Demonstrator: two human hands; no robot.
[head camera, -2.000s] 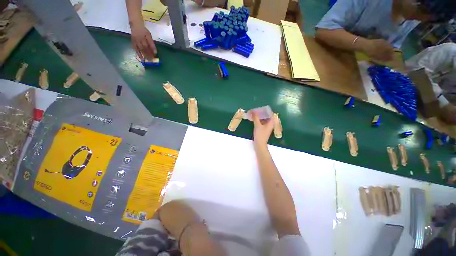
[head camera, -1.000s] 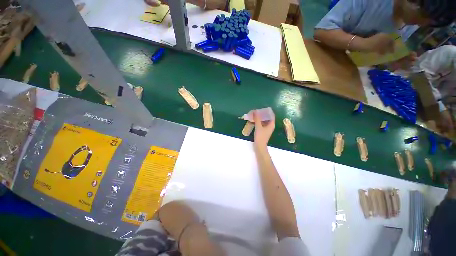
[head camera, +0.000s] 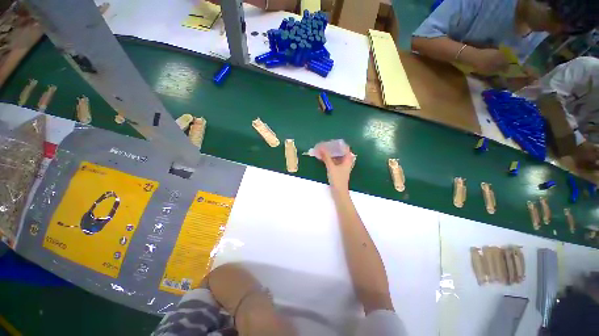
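My right hand (head camera: 338, 163) is shut on a small translucent pinkish squeeze bottle (head camera: 330, 149) above the green conveyor belt (head camera: 354, 121). The bottle lies nearly level, its thin nozzle pointing left, close to a tan part (head camera: 291, 156). A bit of another tan part shows beside my fingers, mostly hidden. More tan parts lie spaced along the belt, one (head camera: 265, 132) further left and one (head camera: 396, 175) to the right. My left hand (head camera: 268, 321) is low at the bottom edge, past a band on the wrist; its fingers cannot be made out.
A grey metal post (head camera: 121, 82) slants across the left. Blue cylinders (head camera: 299, 42) are piled on the opposite bench beside yellow sheets (head camera: 393, 69). People sit across the belt. Grouped tan parts (head camera: 498, 264) and metal strips (head camera: 546, 282) lie at right. Headset packaging (head camera: 141, 170) lies at left.
The tan parts and loose blue cylinders have moved right along the belt. My right hand with the bottle has shifted slightly left. The opposite worker's hand has left the belt at upper left.
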